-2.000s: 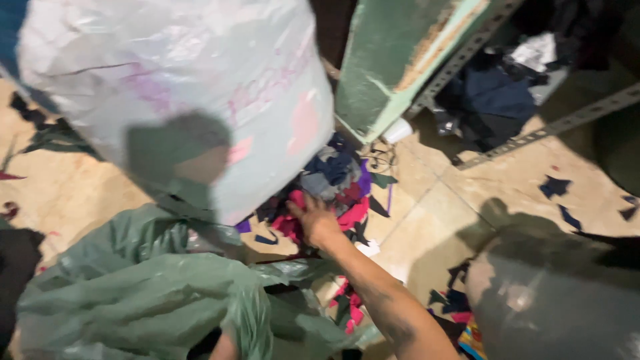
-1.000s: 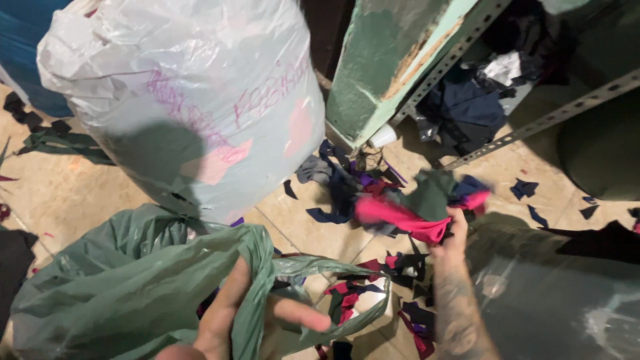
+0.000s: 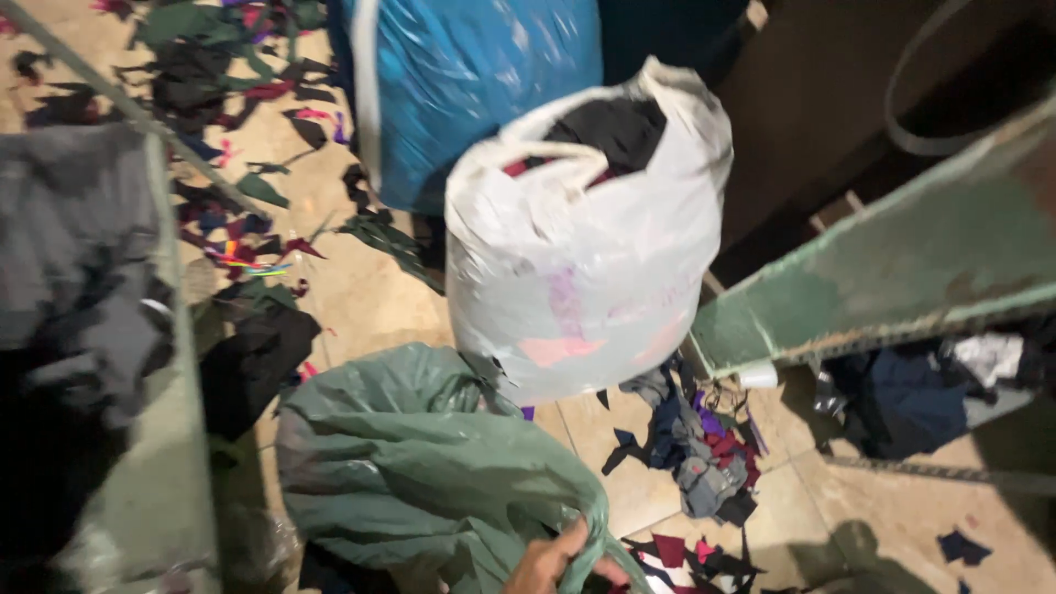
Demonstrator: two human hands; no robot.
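My left hand (image 3: 557, 557) grips the rim of a green plastic bag (image 3: 429, 454) at the bottom centre, thumb on top of the film. My right hand is out of view. A white plastic bag (image 3: 577, 280), filled with dark and red fabric, stands behind the green bag. Right of these lies a pile of fabric scraps (image 3: 701, 445) in grey, navy, purple and maroon. More red and black scraps (image 3: 685, 553) lie on the floor just right of my left hand. What the green bag holds is hidden.
A blue plastic bag (image 3: 478, 99) stands behind the white one. A green metal frame (image 3: 874, 256) juts in at the right, with dark cloth (image 3: 899, 400) beneath it. Many scraps (image 3: 190, 74) litter the tiles at upper left, beside a grey cloth (image 3: 74, 239).
The right hand, which held pink and green scraps a second ago, has left the view along with them. The left hand stays at the green bag's rim. The view has swung left.
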